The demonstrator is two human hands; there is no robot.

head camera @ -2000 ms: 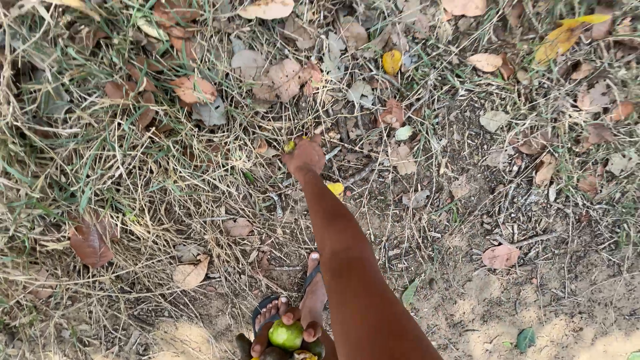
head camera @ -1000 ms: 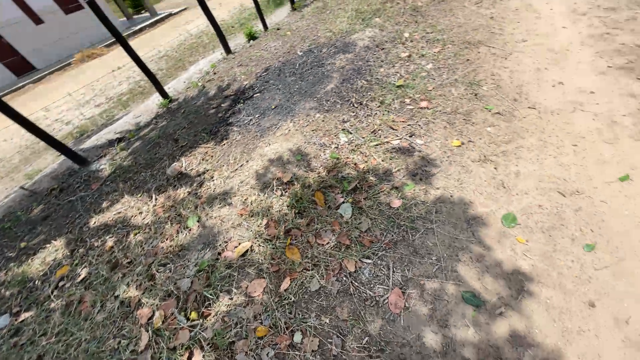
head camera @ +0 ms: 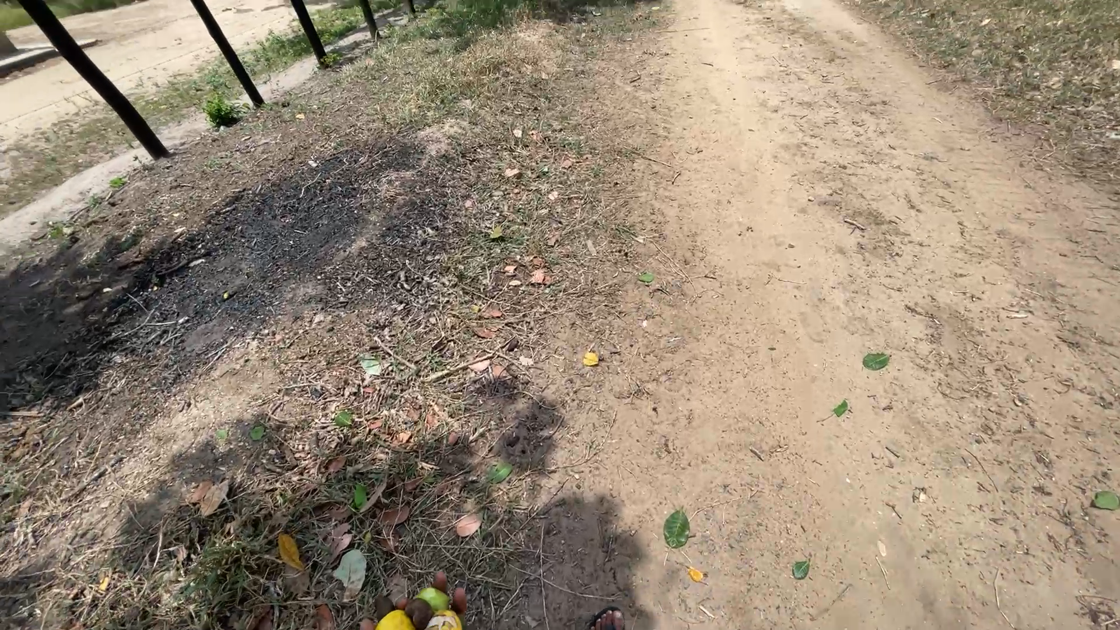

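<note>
At the bottom edge of the head view, my left hand [head camera: 459, 600] cradles several small round fruits, its fingertips showing around them. Among them are a green fruit [head camera: 433, 598], a yellow fruit [head camera: 395, 620], a dark brown fruit [head camera: 419, 612] and a yellowish one with pale patches [head camera: 445, 620]. The frame's edge cuts off the palm and the lower part of the fruits. My right hand is out of view.
A sandalled foot [head camera: 606, 619] shows at the bottom edge. A sandy dirt track [head camera: 787, 262] runs ahead on the right. Grass and fallen leaves [head camera: 350, 569] lie to the left, beside a blackened ash patch [head camera: 306, 227]. Dark slanted posts [head camera: 96, 79] stand at the upper left.
The view has lifted from the ground close by to the track ahead. My right arm, which reached down to the leaf litter two seconds ago, has left the view.
</note>
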